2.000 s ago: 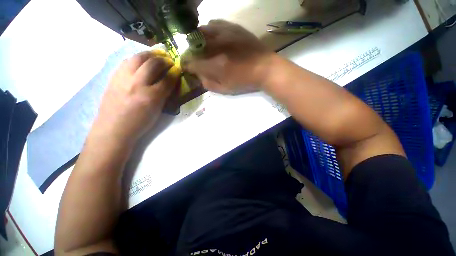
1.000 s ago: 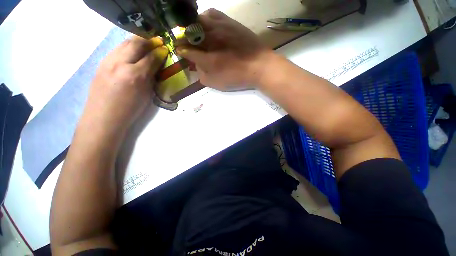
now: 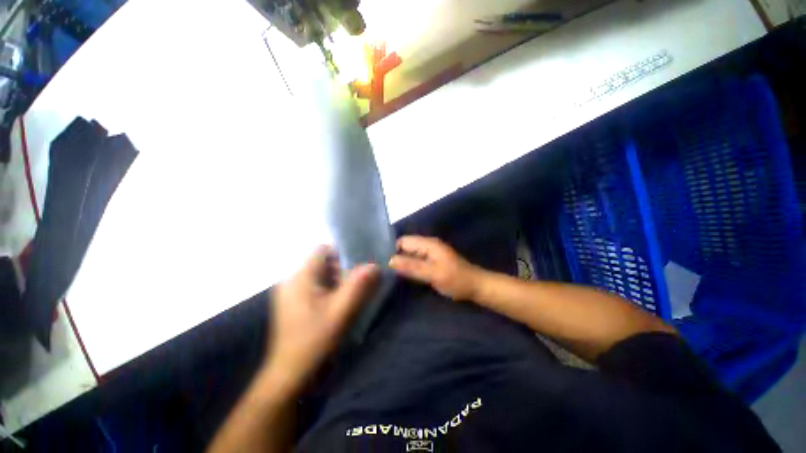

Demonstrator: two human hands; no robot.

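Note:
The pale blue-grey panel (image 3: 355, 190) runs from under the sewing machine head (image 3: 323, 19) down over the table's front edge, its lower end darker near my lap. My left hand (image 3: 320, 305) holds the panel's lower part, thumb on top. My right hand (image 3: 437, 265) is at the panel's right edge, fingertips against it; whether they pinch it is blurred. The needle area is brightly lit yellow, and its details are washed out.
A stack of black cut pieces (image 3: 75, 199) lies at the left of the white table (image 3: 203, 195). Orange-red tape (image 3: 380, 75) is right of the needle. Thread snips (image 3: 521, 19) lie at the back. A blue plastic crate (image 3: 632, 195) is below the table at right.
Both hands have moved from beside the needle down to the table's front edge. The panel has swung from the left to point toward me. The camera view has shifted, showing more of the left table.

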